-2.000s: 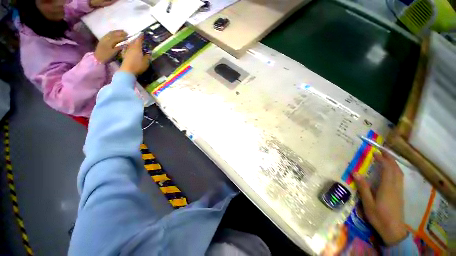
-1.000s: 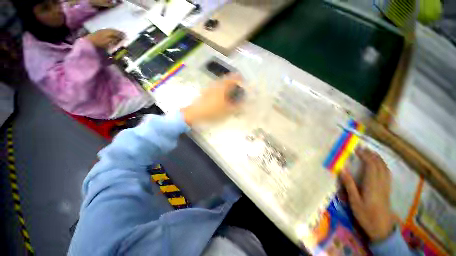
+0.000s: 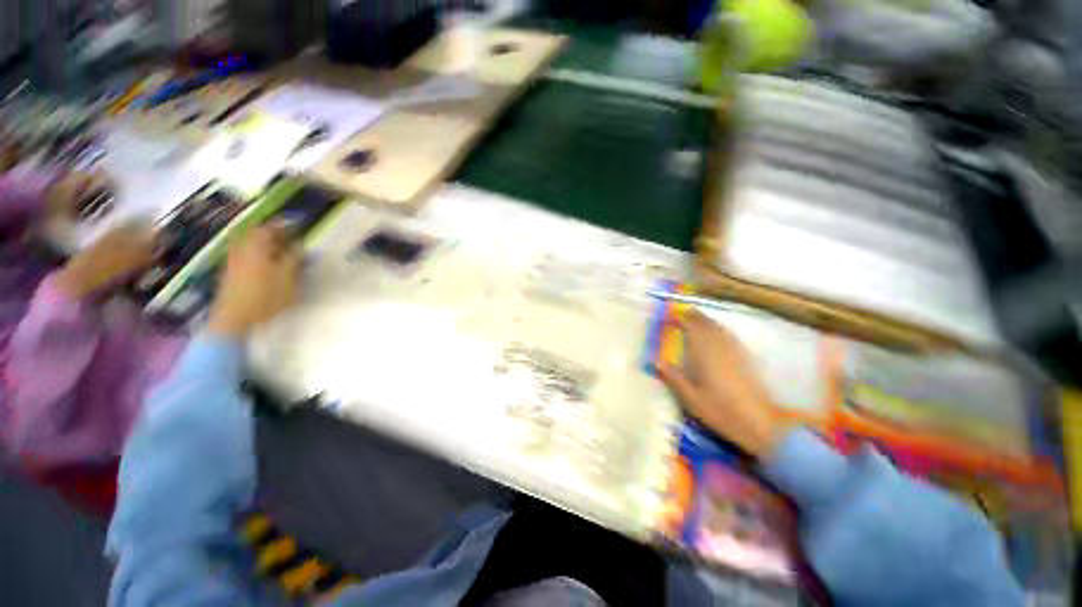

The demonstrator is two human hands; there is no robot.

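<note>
The frame is blurred. My left hand (image 3: 259, 282) is at the far left end of the pale grey printed sheet (image 3: 475, 320), by a dark sheet with a green edge. Blur hides whether it holds anything. My right hand (image 3: 721, 382) rests palm down at the right, over the colour bars (image 3: 667, 338) and the colourful card sheet (image 3: 730, 516). Its thumb is apart from its fingers; whether something thin lies in the fingers cannot be made out. A dark printed rectangle (image 3: 395, 247) shows on the grey sheet.
A worker's pink sleeve (image 3: 89, 350) and hands are at the left edge. A pale board (image 3: 409, 148) bears a small dark unit (image 3: 357, 159). Behind is the green belt (image 3: 581, 148). A wood-edged white tray (image 3: 848, 225) stands right of it.
The view has swung right. My left hand went from the far end to mid-sheet with a dark unit, then back left. The unit beside my right hand is gone from the sheet.
</note>
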